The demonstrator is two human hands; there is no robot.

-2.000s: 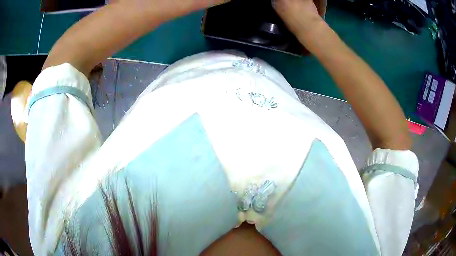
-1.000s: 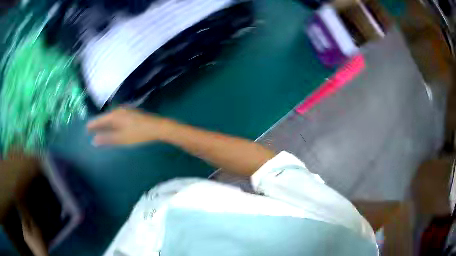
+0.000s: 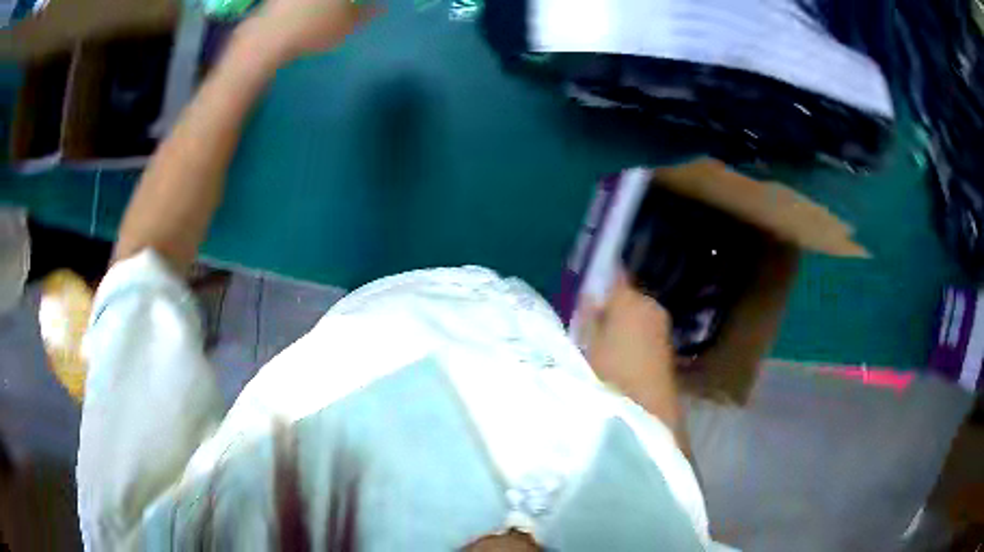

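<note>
An open retail box (image 3: 745, 334), brown inside with a purple-and-white side and its flap up, sits on the bench right of centre. A dark, glossy device (image 3: 691, 259) lies inside; its details are blurred. My right hand (image 3: 631, 334) grips the box's near-left wall, fingers partly hidden at the edge. My left hand (image 3: 318, 22) is blurred at the top left, beyond the bench's front, close to small green pieces (image 3: 464, 9). Whether it holds anything cannot be told.
Open cartons (image 3: 119, 97) with dark contents stand at the bench's left. A black heap (image 3: 712, 102) under a white sheet (image 3: 701, 32) lies at the far right. A purple-and-white box (image 3: 956, 334) and pink-red strip (image 3: 879, 377) are at the right edge.
The view has swung from the bench's right side to its middle. The open box now stands right of centre with my right hand on its wall. My left arm now reaches to the far left.
</note>
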